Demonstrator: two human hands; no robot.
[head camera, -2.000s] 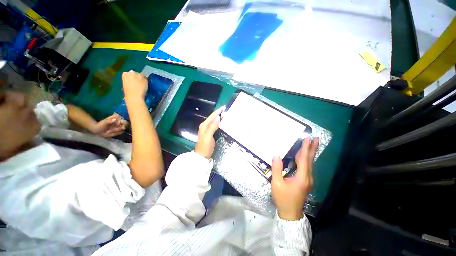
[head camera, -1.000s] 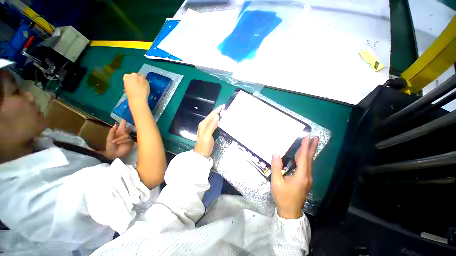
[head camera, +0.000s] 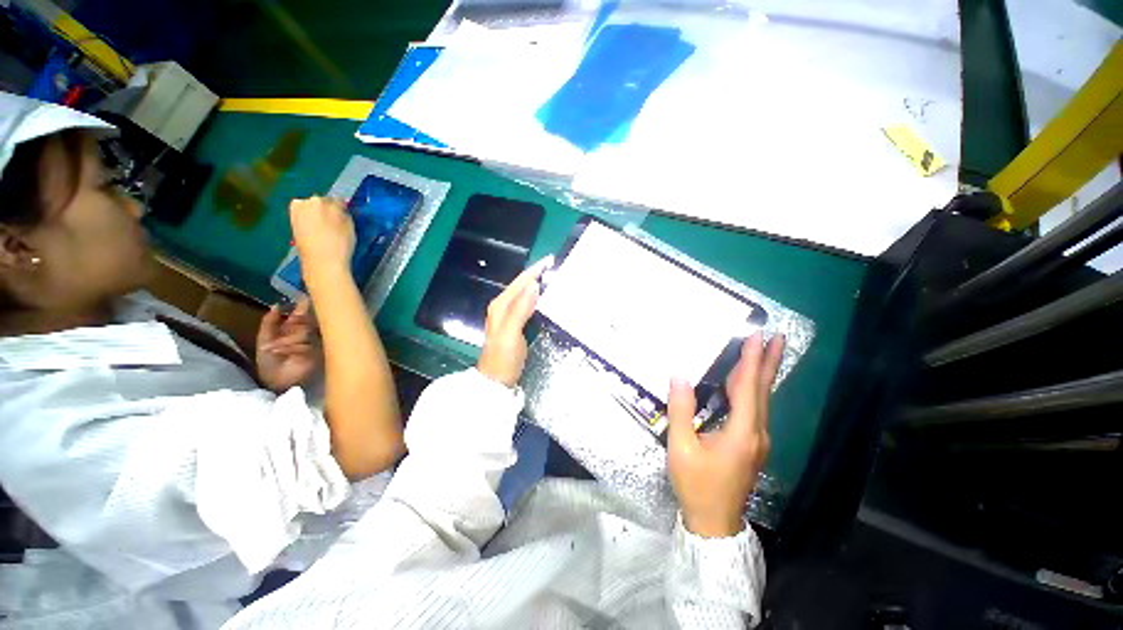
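A tablet with a black border and a glowing white screen is tilted over a silvery bubble wrap pad. My left hand holds its upper left end by the edge. My right hand holds its lower right end, thumb and fingers at the border. Small inner parts and a yellowish strip show along the lower edge near my right thumb. The underside of the tablet is hidden.
A dark, unlit second tablet lies on the green mat to the left. Beyond it a co-worker's hands are at a blue-covered tablet. White sheets with blue film lie behind. A black machine stands at right.
My hands and the lit tablet have stayed nearly still. The co-worker's head has come further into view, and the co-worker's hands have shifted slightly at the blue-covered tablet.
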